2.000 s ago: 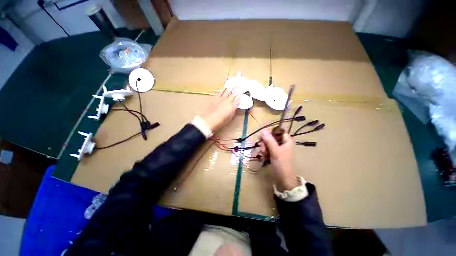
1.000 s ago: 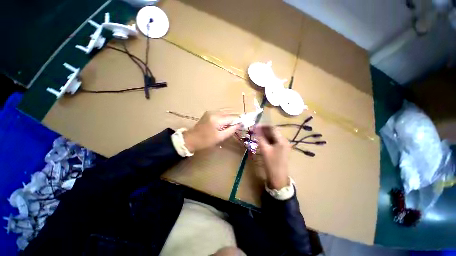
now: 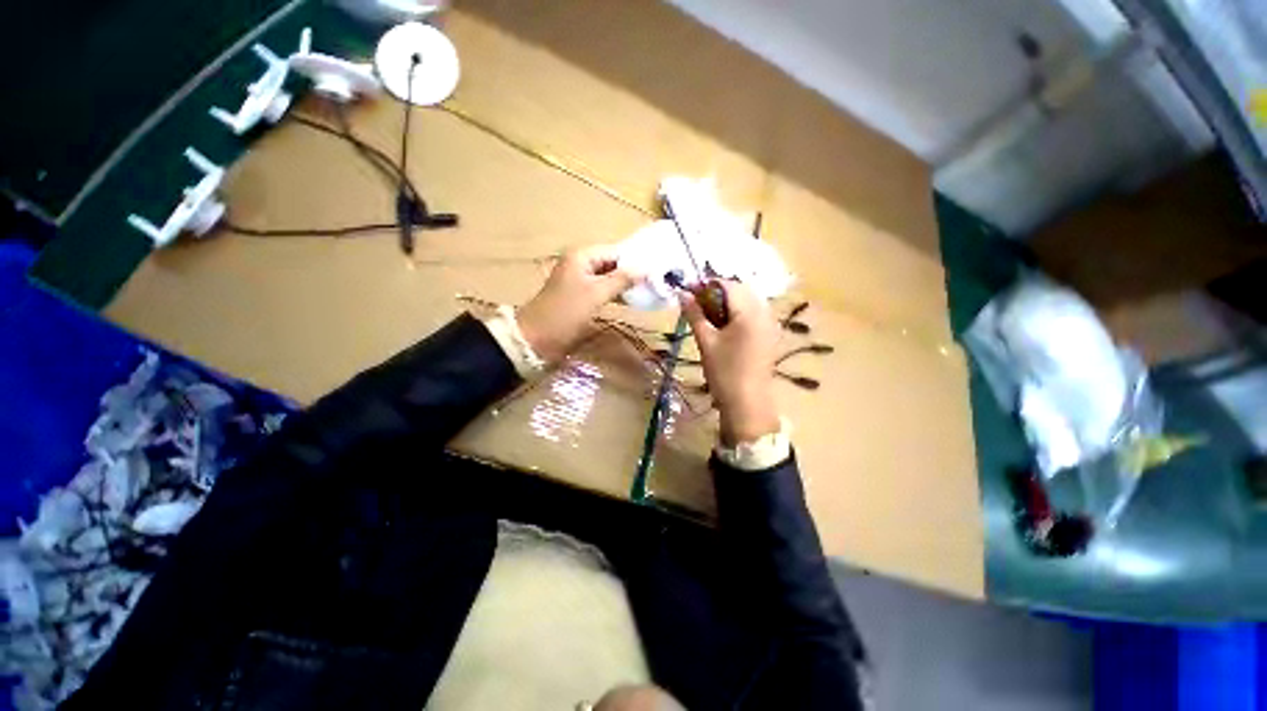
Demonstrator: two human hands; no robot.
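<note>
My left hand (image 3: 573, 300) holds a white plastic base (image 3: 648, 264) by its left edge, above the cardboard. My right hand (image 3: 734, 333) is closed on a dark-handled screwdriver (image 3: 714, 302), its thin shaft pointing up and left across the white parts. The right fingers also meet a small dark end at the base's centre; whether they grip it cannot be told. Further white bases (image 3: 757, 264) lie just behind, blurred by glare. Thin red lead wires (image 3: 632, 333) spread below the hands. Black plug connectors (image 3: 803, 364) fan out right of my right hand.
Wired white bases (image 3: 417, 64) lie at upper left, their black cables meeting on the cardboard (image 3: 862, 458). A blue bin (image 3: 167, 347) with many white parts is at lower left. A clear plastic bag (image 3: 1063, 375) and dark red clump (image 3: 1045, 528) lie at right on the green bench.
The left hand left the bases, brought one nearer, and now holds it further up the board. The screwdriver shaft shows again, now tilted left instead of right. The camera view has turned.
</note>
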